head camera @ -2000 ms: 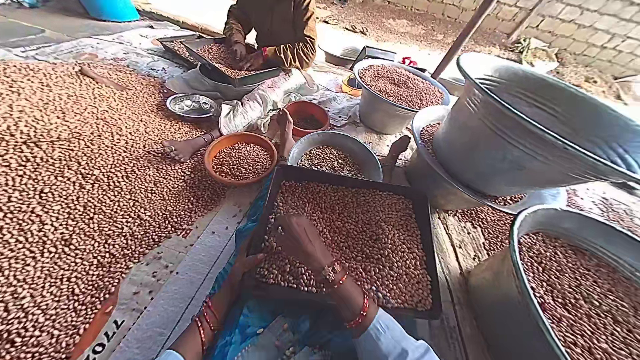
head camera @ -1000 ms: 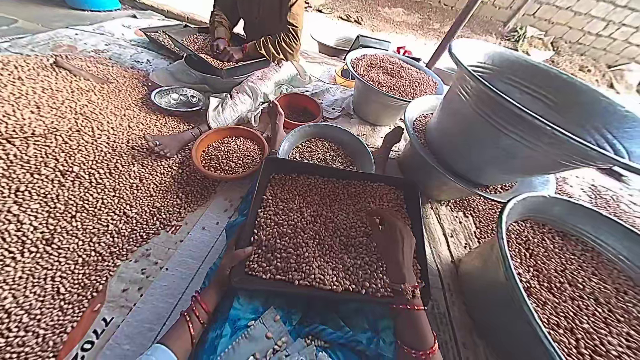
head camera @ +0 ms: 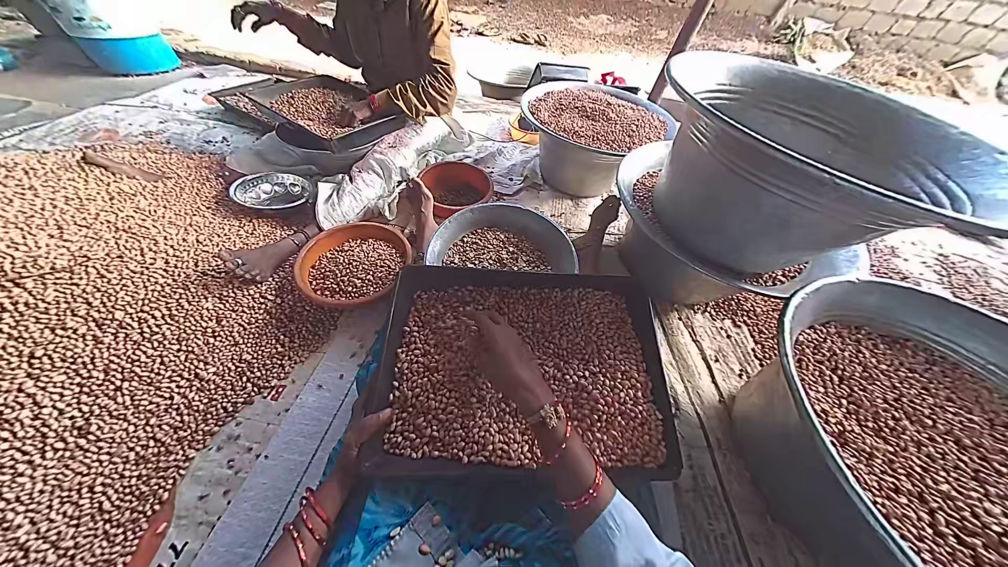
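Note:
A dark rectangular tray [head camera: 665, 394] full of reddish-brown nuts or seeds [head camera: 583, 339] rests over my lap on blue patterned cloth. My left hand [head camera: 364, 433] grips the tray's near left edge. Inside the tray, left of its middle, my right hand [head camera: 504, 358] reaches down with its fingertips on the nuts; whether any are pinched between them cannot be told. Just beyond the tray stand a metal basin [head camera: 555, 232] and an orange bowl [head camera: 303, 276], both holding nuts. A few pale pieces lie on the cloth below the tray.
A wide heap of nuts [head camera: 157, 339] covers the left. Large metal tubs [head camera: 819, 157], [head camera: 756, 425] stand at right, the lower one full of nuts. Ahead, a co-worker [head camera: 402, 55] sits by two dark trays [head camera: 339, 83]. A metal plate [head camera: 272, 191] and a red-brown bowl [head camera: 455, 167] lie between us.
My right hand has moved from the tray's right side to left of its middle. One of the co-worker's hands has risen off the trays to the left.

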